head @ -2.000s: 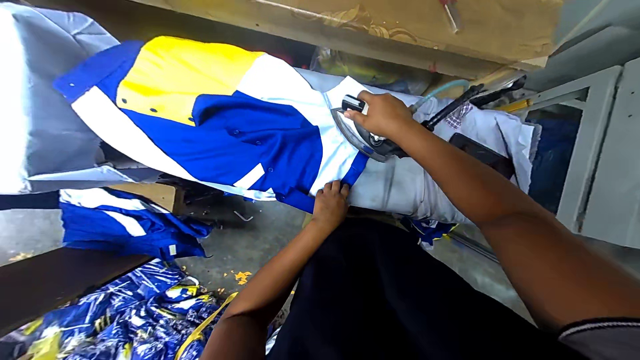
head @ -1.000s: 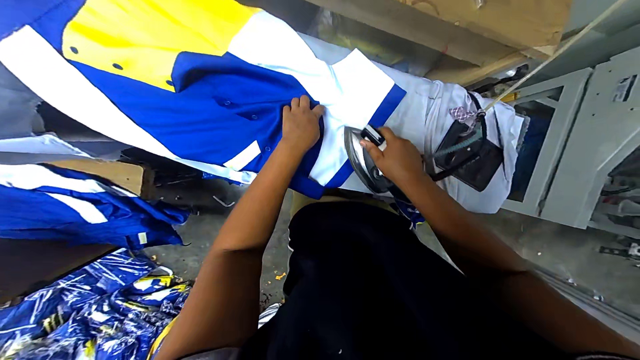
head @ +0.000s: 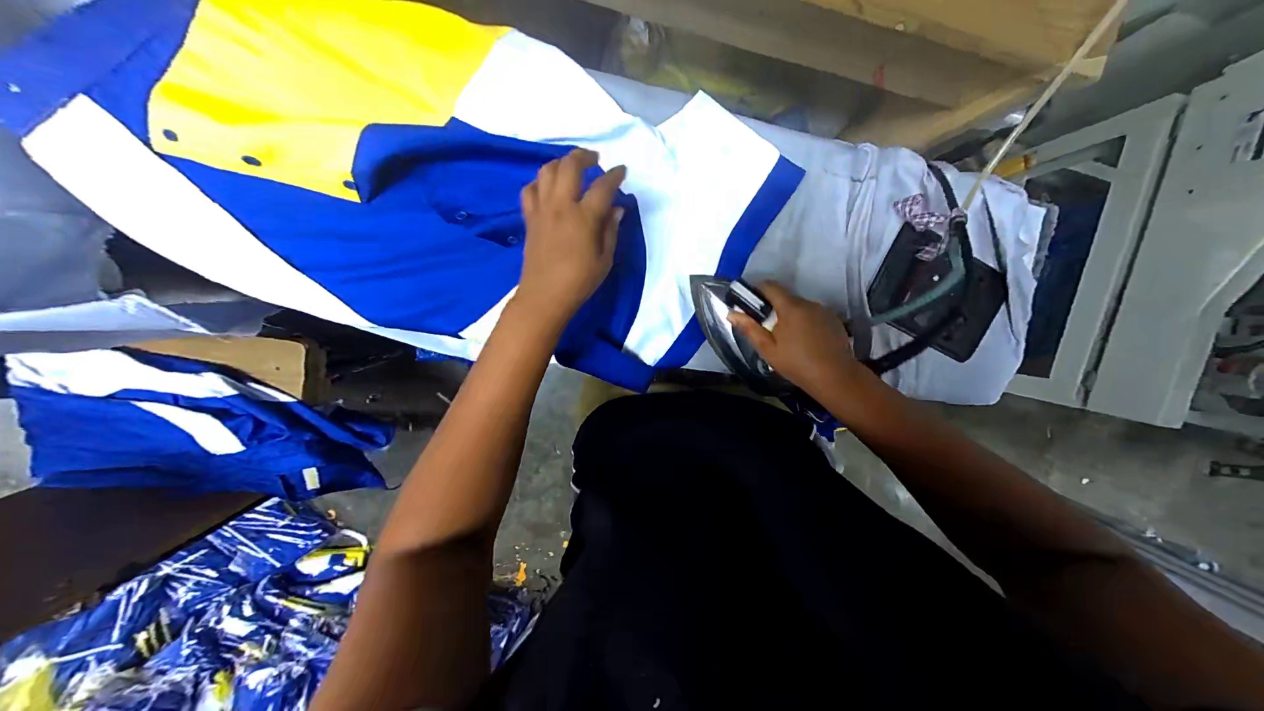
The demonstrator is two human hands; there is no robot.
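Note:
A blue, white and yellow garment (head: 395, 237) lies spread over a padded ironing board (head: 820, 197) covered in pale cloth. My left hand (head: 573, 232) rests on the blue part, fingers spread and slightly bent, near a white panel. My right hand (head: 800, 331) is closed around the handle of a clothes iron (head: 731, 336). The iron's tip meets the blue border at the garment's right end, and the rest of it is over the board's near edge. Part of the iron is hidden by my right hand.
A dark iron rest (head: 938, 291) lies at the board's right end, with a hose and cord across it. Another blue and white garment (head: 188, 425) hangs at the left. Below it is a heap of bundled garments (head: 227, 602). A metal frame (head: 1136, 257) stands at the right.
My left hand has moved from the garment's near edge up onto its blue part. The iron, first on the garment's right end, is now at its near right edge. The view has shifted.

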